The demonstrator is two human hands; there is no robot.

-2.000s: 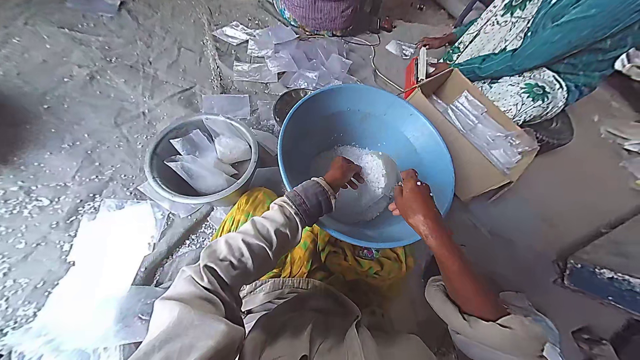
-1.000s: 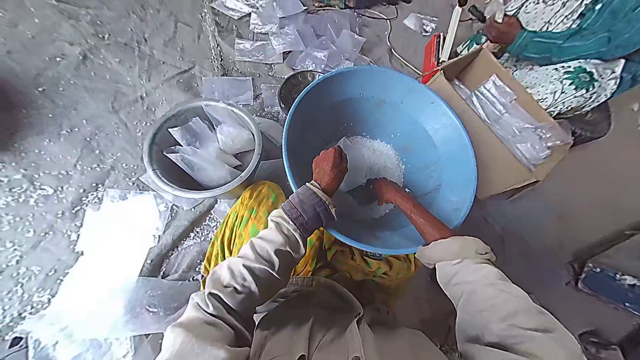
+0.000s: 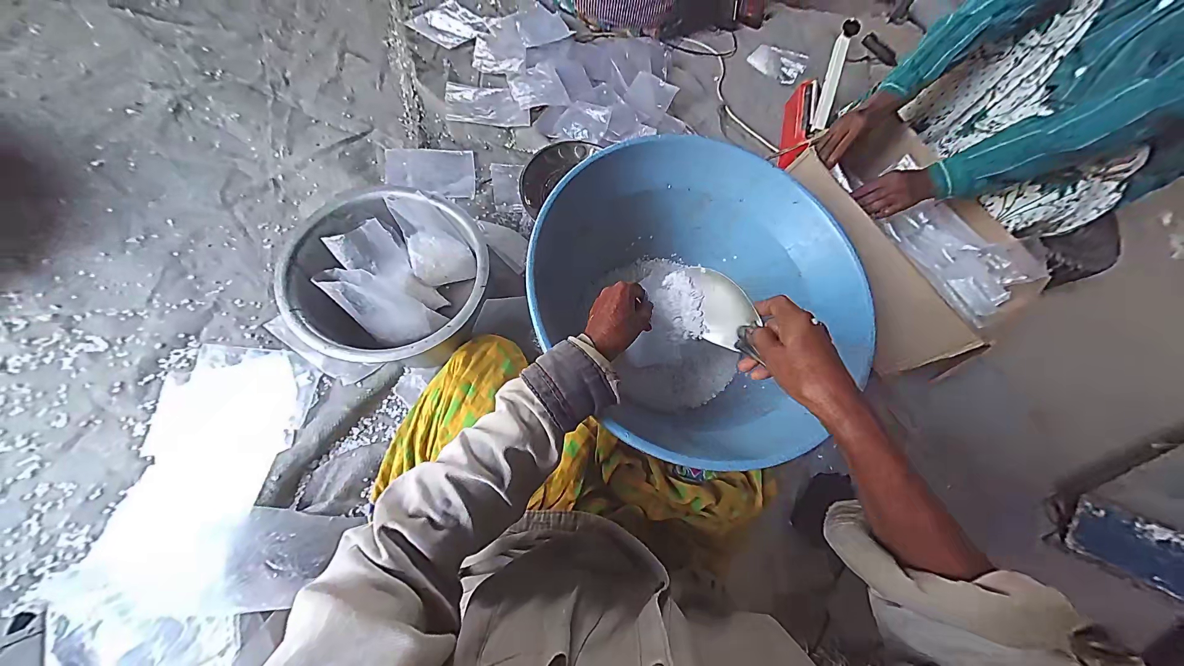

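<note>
A wide blue plastic basin point(image 3: 768, 222) stands in front of me with white granular material point(image 3: 684, 384) at its bottom. My right hand point(image 3: 795, 351) grips the handle of a metal scoop point(image 3: 726, 310), whose bowl carries a heap of the white material. My left hand point(image 3: 620, 319) is curled at the left of the scoop, inside the basin; its fingers look pinched on the edge of a clear plastic bag, which is hard to make out against the white material. To the left, a round metal basin point(image 3: 294, 314) contains several filled clear plastic bags point(image 3: 379, 287).
Flat plastic bags point(image 3: 592, 88) lie on the floor beyond the basins, near a dark bowl point(image 3: 555, 171). At right, a co-worker's hands point(image 3: 893, 192) reach into a cardboard box point(image 3: 888, 314) of plastic bags, beside a red and white device point(image 3: 800, 120). A blue-edged object point(image 3: 1124, 546) lies lower right.
My right hand has risen out of the white material with the loaded scoop. The co-worker's hands have moved to the cardboard box.
</note>
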